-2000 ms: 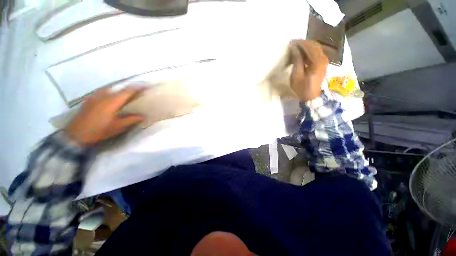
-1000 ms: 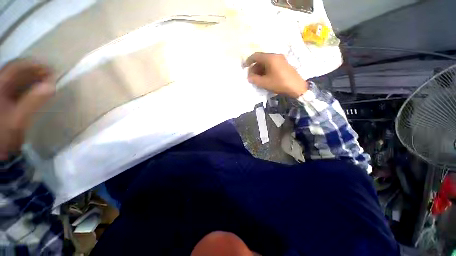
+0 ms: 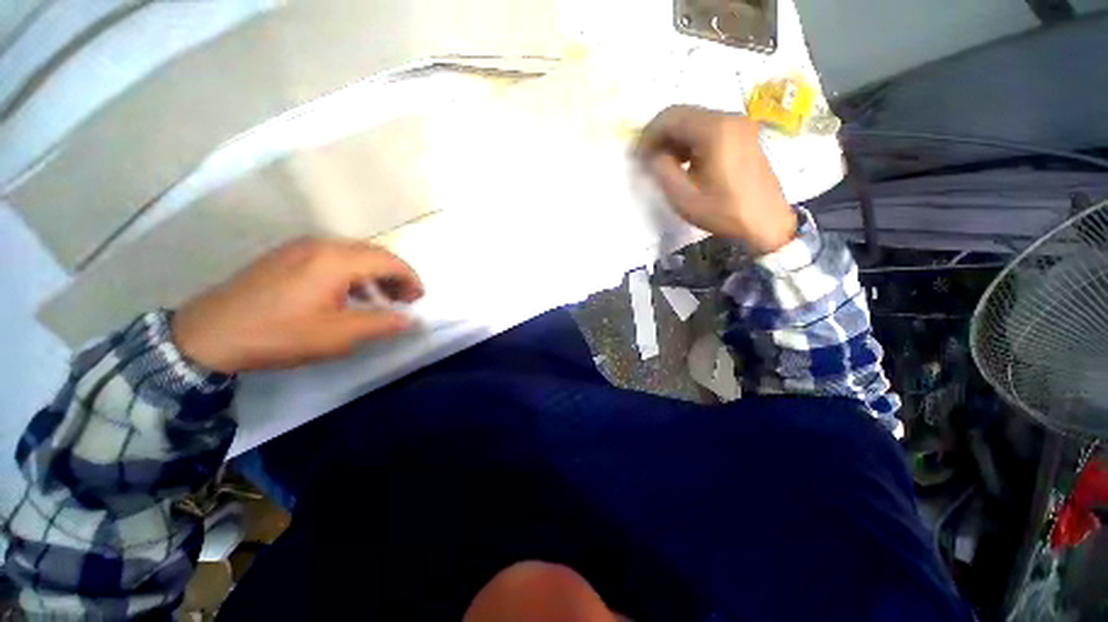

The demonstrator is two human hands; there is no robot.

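Two khaki curved fabric panels lie on the white-covered table, the upper one [image 3: 267, 103] behind the lower one [image 3: 243, 231]. A thin white sheet [image 3: 535, 249], hard to tell from the glaring cover, lies over the right part of the lower panel. My left hand [image 3: 304, 304] is at the table's front edge with thumb and fingers pinched on the sheet's near left part. My right hand [image 3: 717, 176] is at the right, fingers curled and pinched at the sheet's blurred right end. Glare hides the sheet's outline and the panels' right ends.
A dark flat iron rest [image 3: 727, 22] is at the top right, with a yellow lump [image 3: 780, 105] below it. A fan [image 3: 1051, 328] stands at the right. White scraps [image 3: 643, 314] lie below the table edge. Cardboard and scraps [image 3: 261, 520] are at the lower left.
My left hand has come from the far left to the near middle. The lower khaki panel was lifted and shifted before and now lies below the upper one. My right hand has moved slightly right.
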